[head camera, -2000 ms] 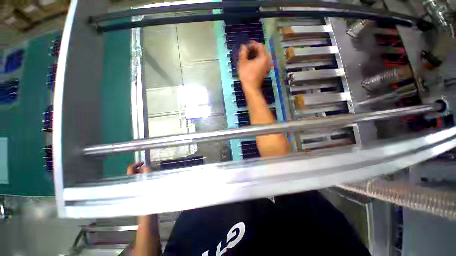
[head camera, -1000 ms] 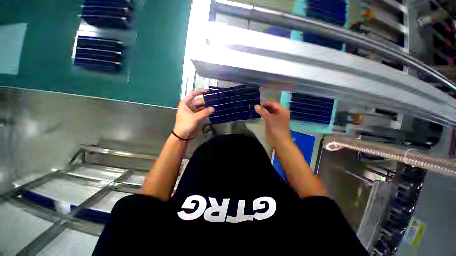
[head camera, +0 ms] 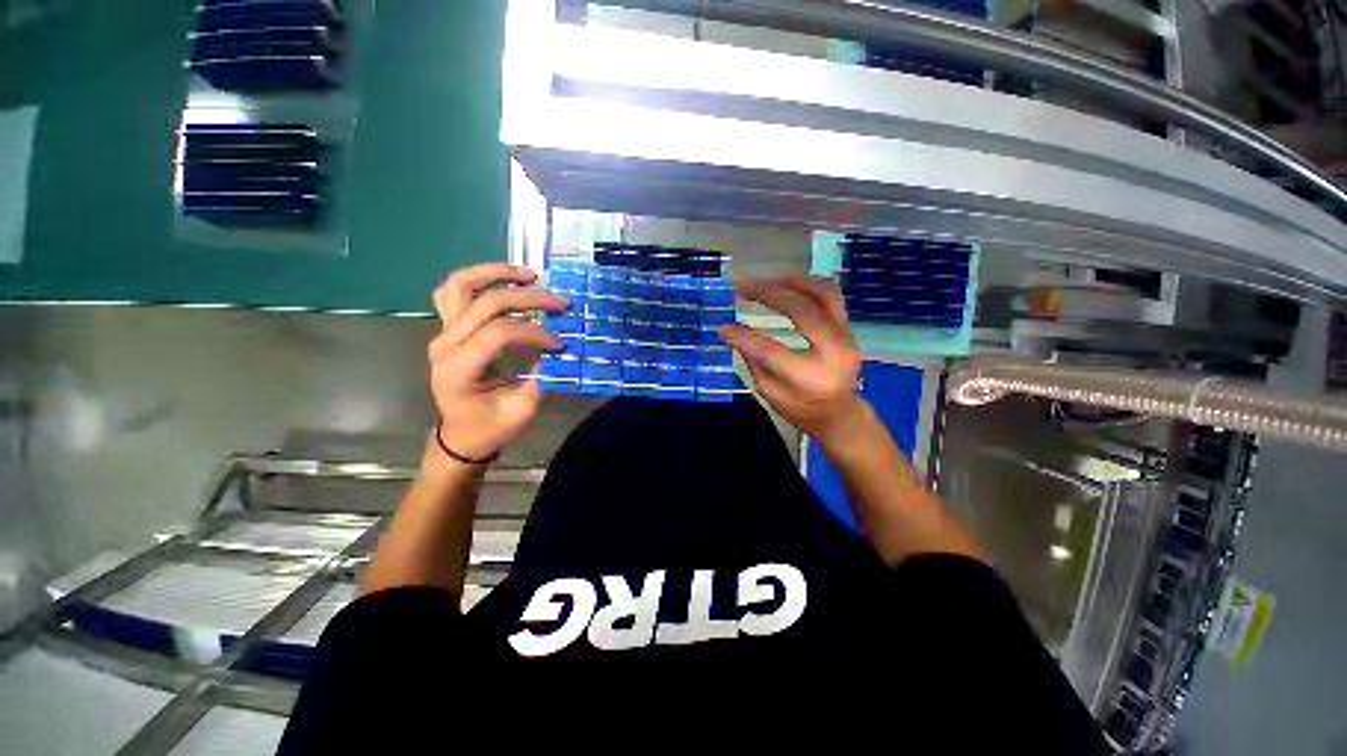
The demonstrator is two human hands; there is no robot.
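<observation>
A bright blue solar cell piece (head camera: pixel 638 332) with pale lines is held up between my two bare hands, in front of my chest. My left hand (head camera: pixel 491 359) grips its left edge and has a thin dark band at the wrist. My right hand (head camera: pixel 799 356) holds its right edge with thumb and fingers. Just beyond the piece, a dark cell (head camera: pixel 662 260) lies partly hidden. Another dark cell (head camera: pixel 906 281) lies on the turquoise strip (head camera: pixel 954 327) to the right.
A thick silver frame rail (head camera: pixel 827 141) spans just beyond my hands. Dark cells (head camera: pixel 251 173) lie on the green mat (head camera: pixel 421 177) at the left. A ribbed beige hose (head camera: pixel 1138 392) runs at the right. A metal rack (head camera: pixel 266 532) stands lower left.
The held piece has turned from dark to bright blue and sits slightly lower and further left. My left hand has moved left, with its fingers more spread.
</observation>
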